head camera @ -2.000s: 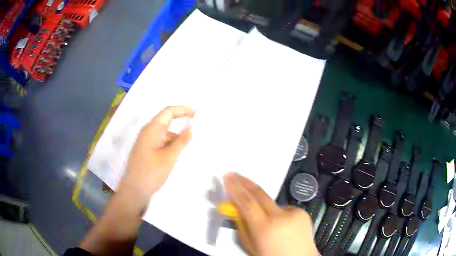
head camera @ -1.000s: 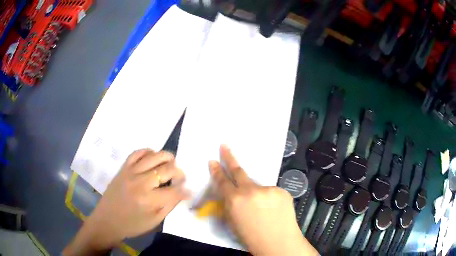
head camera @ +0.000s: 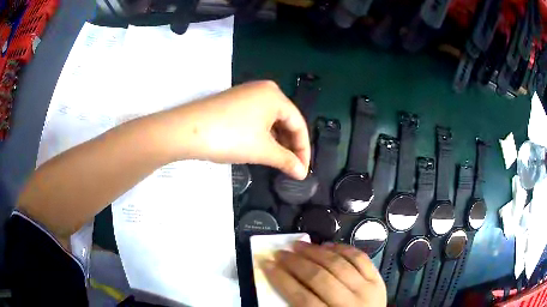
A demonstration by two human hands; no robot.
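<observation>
My left hand (head camera: 258,129) reaches over the label sheets, thumb and forefinger pinched at the edge of a thin clear screen label (head camera: 292,190) over a smartwatch face, which looks grey with faint text. My right hand (head camera: 330,276) lies flat on a small white wipe pad (head camera: 270,243) with a yellowish patch, below that watch. Its fingers hide much of the pad. A labelled watch (head camera: 258,222) lies to the left, and a bare glossy black watch (head camera: 319,222) lies between my hands. Long white label sheets (head camera: 174,240) lie under my left forearm.
Rows of black smartwatches (head camera: 402,211) lie on the dark green mat (head camera: 270,54) to the right. White paper scraps (head camera: 513,204) and a clear round container (head camera: 531,165) are at the far right. Black straps hang from red trays at the top. Another red tray (head camera: 24,30) is at upper left.
My left hand has moved right, from the label sheets to over a watch. My right hand has moved down and now lies on the white pad. The view has shifted right.
</observation>
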